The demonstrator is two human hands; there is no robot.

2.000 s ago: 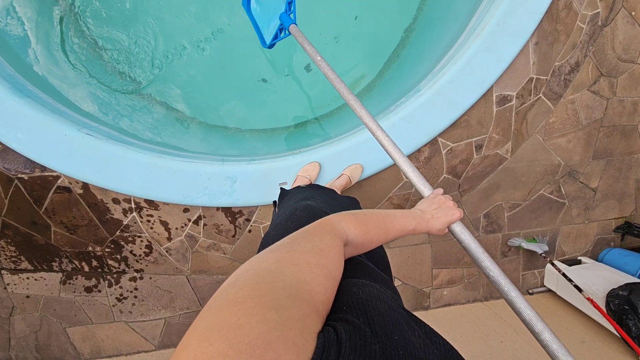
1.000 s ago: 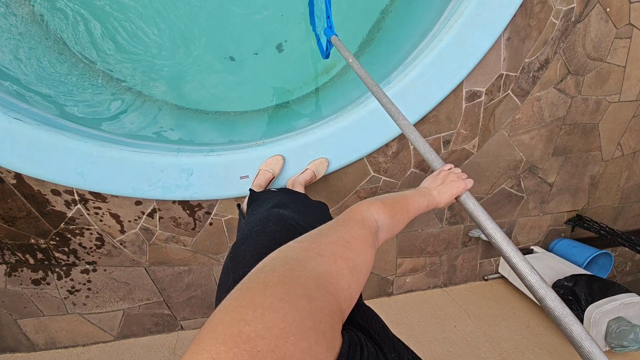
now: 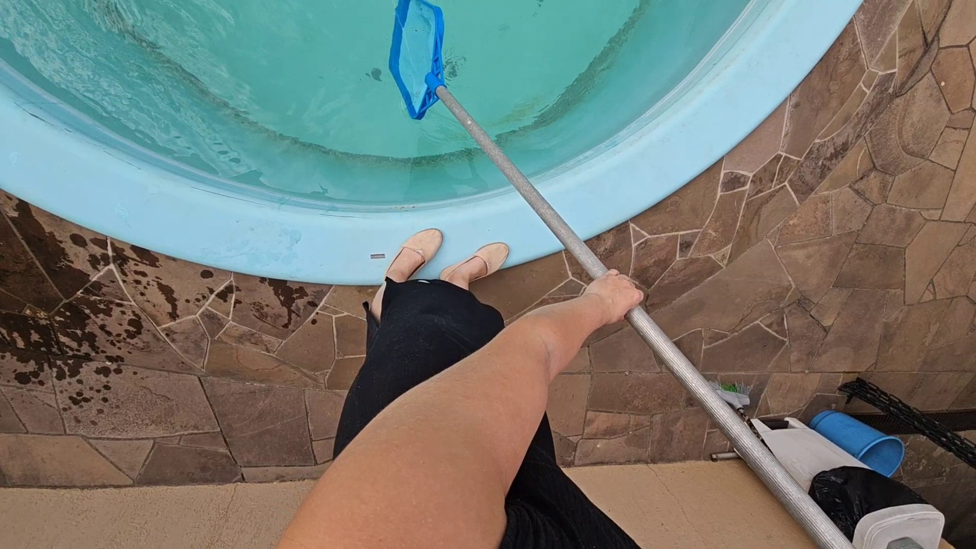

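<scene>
My left hand point(image 3: 614, 296) is closed around a long grey metal pole point(image 3: 526, 187), which slants from the upper middle to the lower right corner. At the pole's far end is a blue-framed pool skimmer net point(image 3: 418, 57), over or at the surface of the greenish pool water point(image 3: 305, 91); which of the two cannot be told. Small dark bits show in the water beside the net. The pole passes above the light blue pool rim point(image 3: 656, 168). My right hand is out of view, and the pole's near end is cut off by the frame.
My feet in beige shoes point(image 3: 423, 242) stand on the pool rim. Brown stone paving point(image 3: 709, 297), wet at the left, surrounds it. At lower right lie a blue bucket point(image 3: 858, 442), a white container point(image 3: 804, 457), a black plastic bag point(image 3: 862, 496), a brush point(image 3: 732, 395) and a black grating point(image 3: 911, 419).
Over the last second the net has swung left across the pool and its frame shows wider. My left hand has stayed closed on the pole throughout.
</scene>
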